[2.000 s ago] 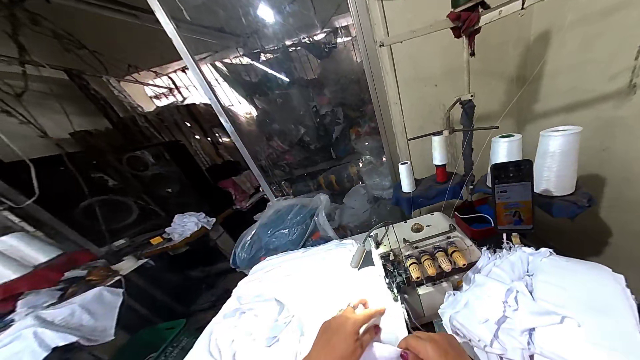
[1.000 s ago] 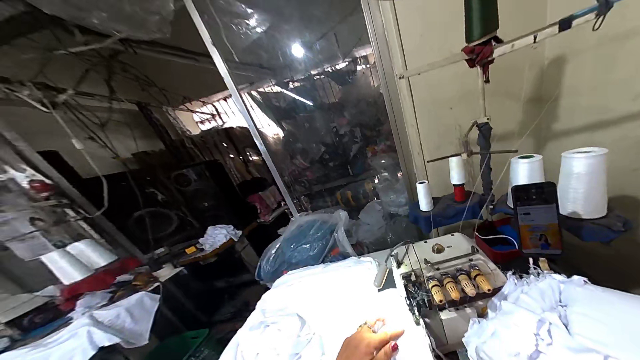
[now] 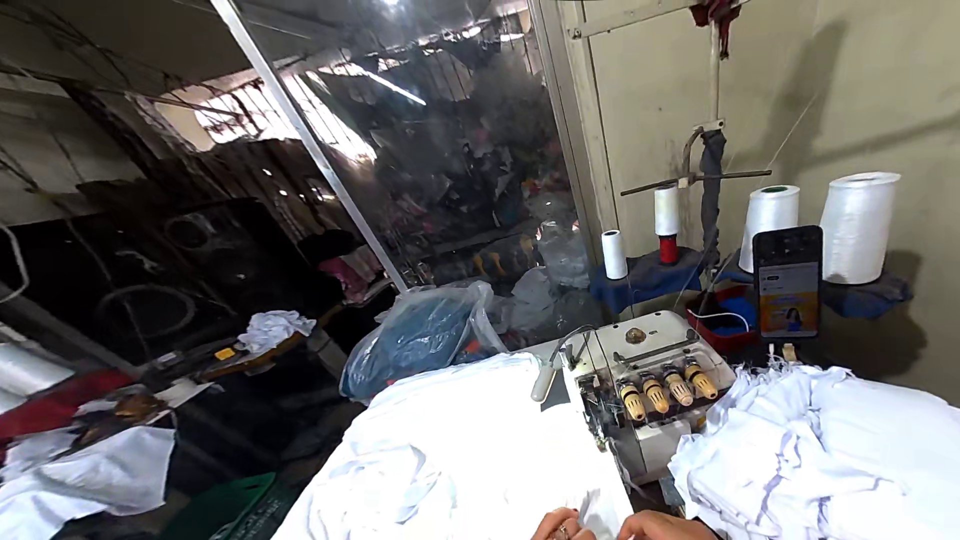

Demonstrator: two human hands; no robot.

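Both hands show only partly at the bottom edge of the head view, close together on white fabric (image 3: 465, 442). My left hand (image 3: 561, 525), with a ring on a finger, touches the cloth; its fingertips are cut off. My right hand (image 3: 664, 526) is just to the right, fingers bent at the cloth's edge; whether either hand pinches it is unclear. Above them stands an overlock sewing machine (image 3: 652, 330) with several cream tension dials (image 3: 680, 386). The cloth lies along its left side, by the needle area. A heap of white fabric pieces (image 3: 810, 450) sits right of the machine.
Thread cones (image 3: 859, 229) and smaller spools (image 3: 614, 255) stand behind the machine. A phone (image 3: 787, 281) is upright before a red container (image 3: 724, 319). A plastic bag of dark fabric (image 3: 420, 337) lies behind the cloth. At left are a green basket (image 3: 221, 510) and another cloth-covered table.
My right hand, out of view one second ago, shows again at the bottom edge. My left hand is lower in view, beside it. The view has shifted slightly.
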